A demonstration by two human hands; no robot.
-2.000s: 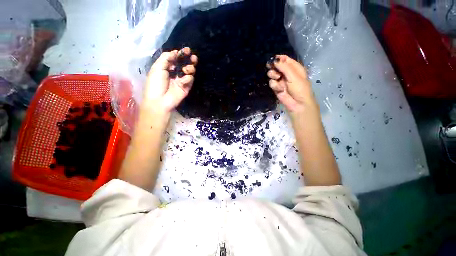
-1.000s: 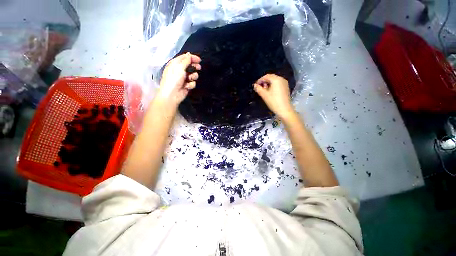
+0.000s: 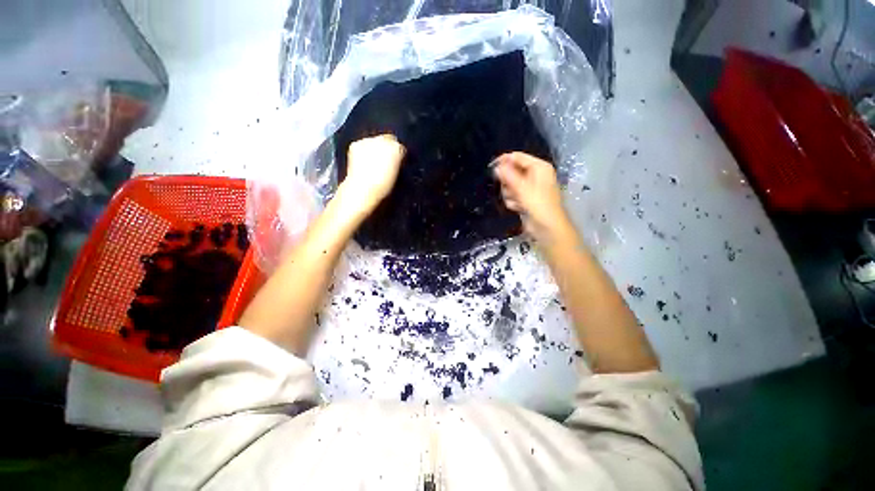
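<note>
A large heap of small black pieces (image 3: pixel 446 144) fills the open mouth of a clear plastic bag (image 3: pixel 566 81). My left hand (image 3: pixel 374 168) is over the heap's left side, back of the hand up and fingers curled under, so what it holds is hidden. My right hand (image 3: pixel 530 187) is over the heap's right side, with thumb and forefinger pinched on a tiny dark piece, its shape unclear. Small black bits (image 3: pixel 422 321) lie scattered on the white surface below the heap. An orange-red perforated basket (image 3: pixel 96 273) at the left holds a pile of black pieces (image 3: pixel 187 288).
A darker red basket or bin (image 3: pixel 782 134) stands at the far right, with a pale cable near the edge. Clear bags with reddish contents (image 3: pixel 91 125) lie at the far left. Black flecks dot the white sheet (image 3: pixel 700 268) on the right. Green floor shows at lower right.
My left hand has turned from palm-side showing to back up, and its fingers are now hidden. My right hand has moved from raised and right to lower over the heap. The view has shifted slightly.
</note>
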